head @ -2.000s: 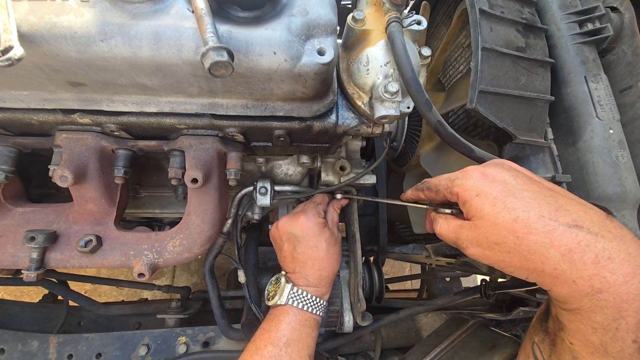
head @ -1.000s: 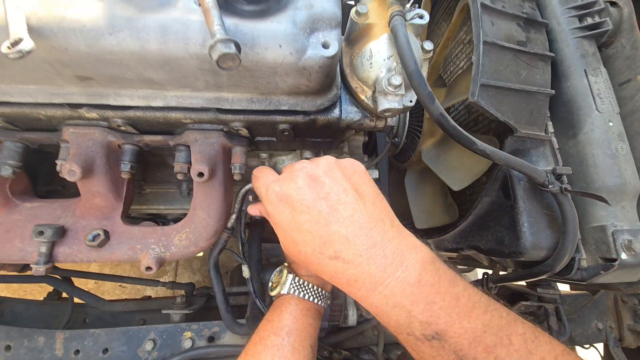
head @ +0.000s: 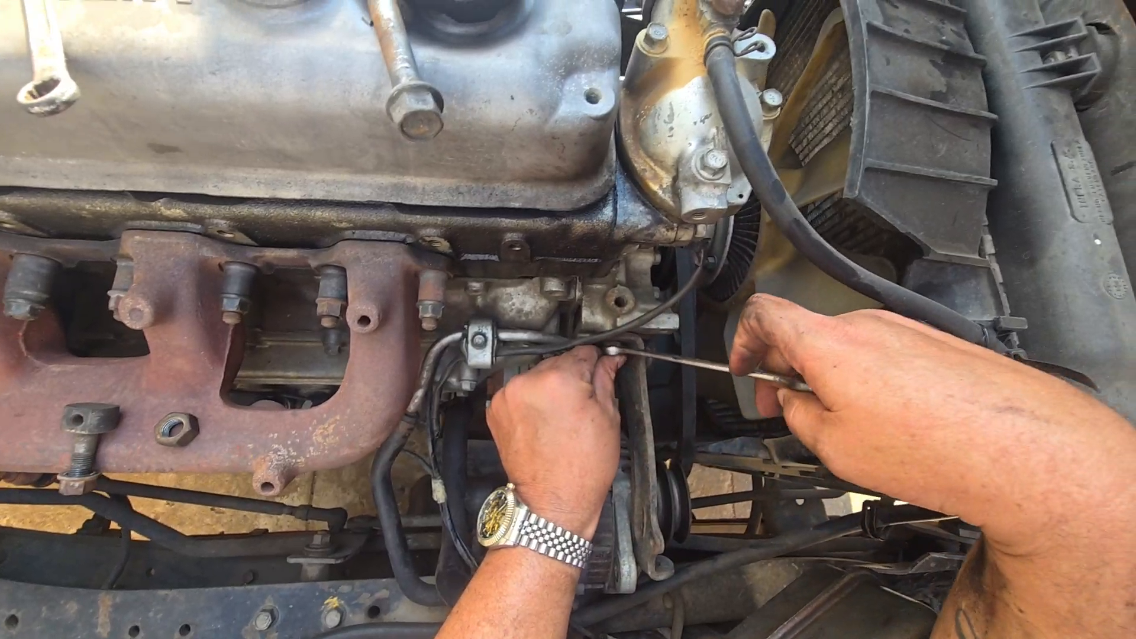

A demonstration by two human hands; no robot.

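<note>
My right hand [head: 825, 382] grips the shank of a slim metal wrench [head: 683, 360], which lies nearly level and points left. The wrench's far end meets the fingertips of my left hand [head: 564, 417], beside the top of a metal bracket [head: 641, 461]. Thumb and forefinger of that hand are pinched together at the tool's end; whether they also hold a fastener is hidden. A wristwatch is on the left wrist. Just above the left fingers runs a thin black hose [head: 652, 312], and a small pipe clamp [head: 480, 344] sits to their left.
A rusty exhaust manifold [head: 186, 355] is at left, below the metal valve cover [head: 293, 106]. On the cover rest a ring-ended wrench [head: 49, 89] and a long flanged bolt [head: 413, 102]. At right are a thick black hose [head: 781, 195] and the ribbed fan shroud [head: 923, 133].
My right hand has moved right from over the left hand, where it was a second ago. The wrench and the left fingers, covered then, show again.
</note>
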